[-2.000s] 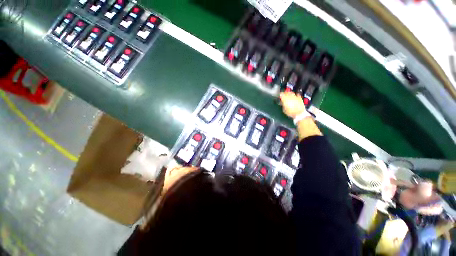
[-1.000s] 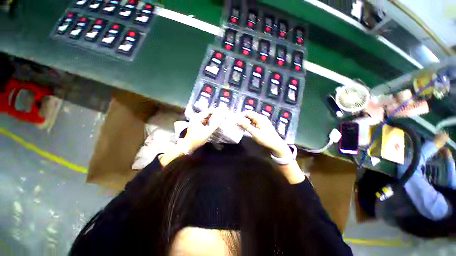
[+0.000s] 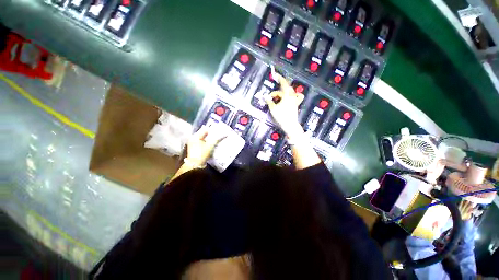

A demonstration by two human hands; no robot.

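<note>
My left hand [image 3: 199, 146] holds a white label sheet [image 3: 227, 147] over the lower left of the near blister tray [image 3: 354, 117]. My right hand [image 3: 285, 104] is over the same tray, its fingertips at a black device [image 3: 266, 87] in the upper row. Thumb and fingers are pinched; a small pale piece seems to show at the fingertips, too small to be sure. The devices have red round spots and white printed labels. A second blister tray [image 3: 377, 93] of devices lies against the far edge of the near one. My head hides the near tray's lower part.
Another tray [image 3: 125, 41] of devices lies at the upper left. A cardboard box [image 3: 123, 136] with whitish liner [image 3: 168, 134] is below the bench edge. At right are a white fan [image 3: 416, 153], a phone [image 3: 388, 191], a black hose and another person's arm.
My hands were together at the label sheet; my right hand has moved away onto a device in the upper row, while my left keeps the sheet. The view has shifted and turned.
</note>
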